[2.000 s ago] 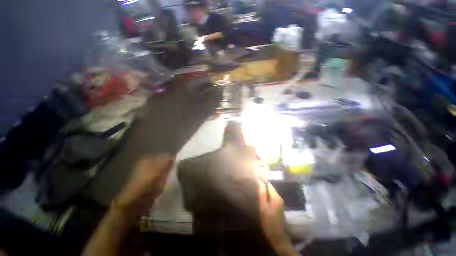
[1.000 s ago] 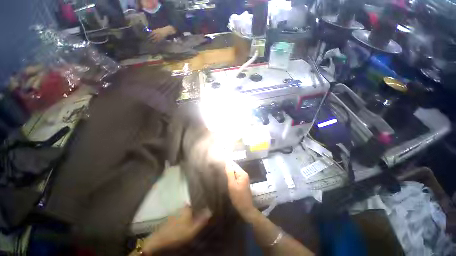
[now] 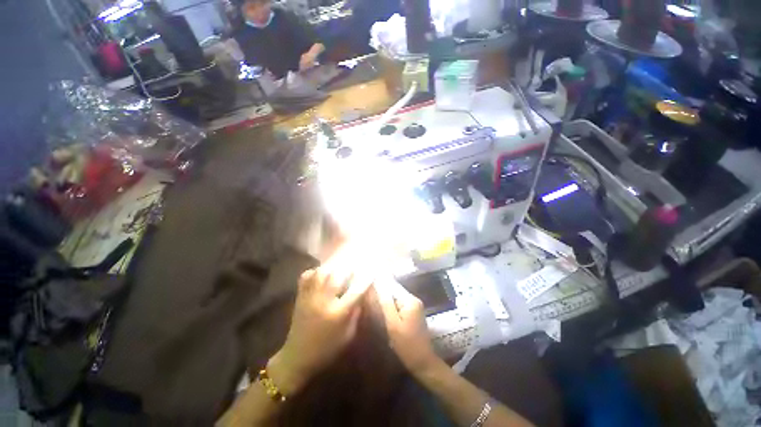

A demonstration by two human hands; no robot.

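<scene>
A large dark brown-grey cloth (image 3: 200, 250) is spread left of the white overlock machine (image 3: 480, 125) and hangs down towards my lap. My left hand (image 3: 325, 308), with a yellow bracelet at the wrist, is at the needle area under the lamp glare. My right hand (image 3: 405, 321) is close beside it, just below the machine head. The fingertips of both hands are washed out by the glare. Both hands seem to hold the cloth's edge there, but the presser foot and needle are hidden.
A crumpled dark cloth heap (image 3: 58, 325) lies at far left, below a shiny plastic bag (image 3: 125, 125) and red material. A control panel (image 3: 567, 200) glows right of the machine. White scraps (image 3: 718, 334) fill a box at lower right. A person (image 3: 275, 42) sits behind.
My left hand has moved up from the cloth's lower part to the needle area beside my right hand. The cloth there has been drawn in under the hands. The view has steadied.
</scene>
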